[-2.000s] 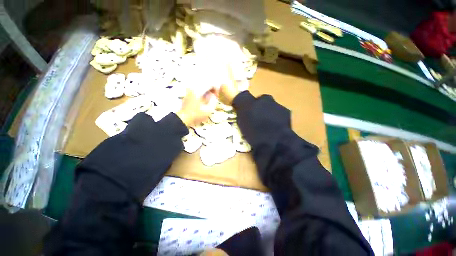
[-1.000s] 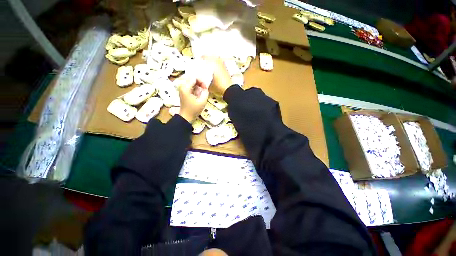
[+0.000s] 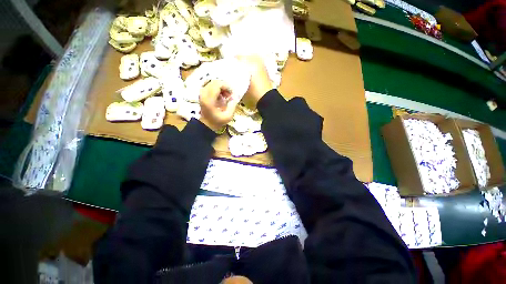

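Cream-white plastic housings [image 3: 173, 49] with small dark openings lie in a heap on the brown cardboard mat [image 3: 327, 105]. My left hand [image 3: 216, 105] is at the near side of the heap with its fingers curled. My right hand [image 3: 254, 75] is just to its right, washed out by glare. The glare hides the fingertips and anything between the hands, so I cannot tell what they hold. A single housing [image 3: 247, 144] lies near the mat's front edge. White sheets with blue marks [image 3: 241, 221] lie in front of me.
A clear sleeve [image 3: 64, 100] with blue-marked sheets lies at the left. Two open cartons [image 3: 393, 145] of small white pieces stand at the right, with loose pieces [image 3: 494, 204] beside them. A bright white sheet [image 3: 266, 33] lies at the heap's far side.
The view has shifted and the heap looks nearer. My hands stay close together over the heap. The glare that covered much of the heap two seconds ago has shrunk.
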